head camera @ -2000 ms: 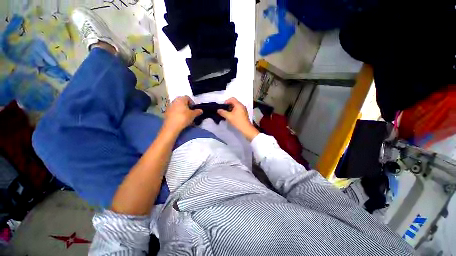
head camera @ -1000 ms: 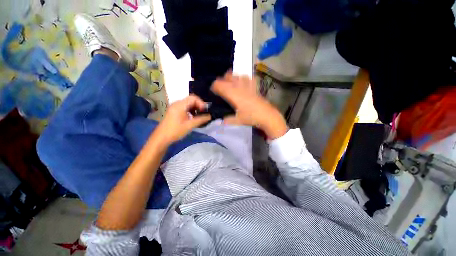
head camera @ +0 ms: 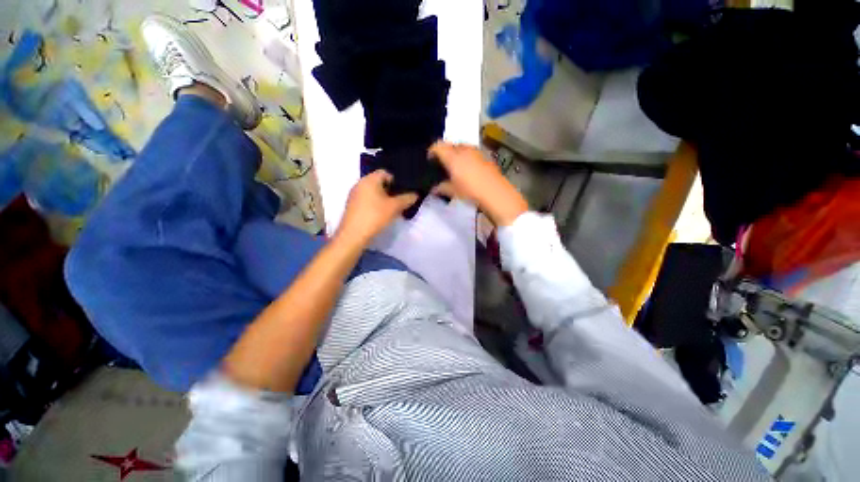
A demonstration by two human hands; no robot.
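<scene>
A small black cuff is held between my two hands at the near end of the pile. My left hand grips its left side with thumb and fingers. My right hand grips its right side. The cuff pile, overlapping black pieces in a column, runs away from me along the white board. The held cuff overlaps the nearest pile piece, and the border between them is hard to tell.
The yellow-edged table stands to the right, with black garments, a red bag and a pale sewing machine. My bent leg in blue trousers is at the left. Blue plastic lies beyond the board.
Both hands have moved forward from near my lap to the pile's near end. The held piece, earlier a narrow bunched strip, now shows as a wider flat shape.
</scene>
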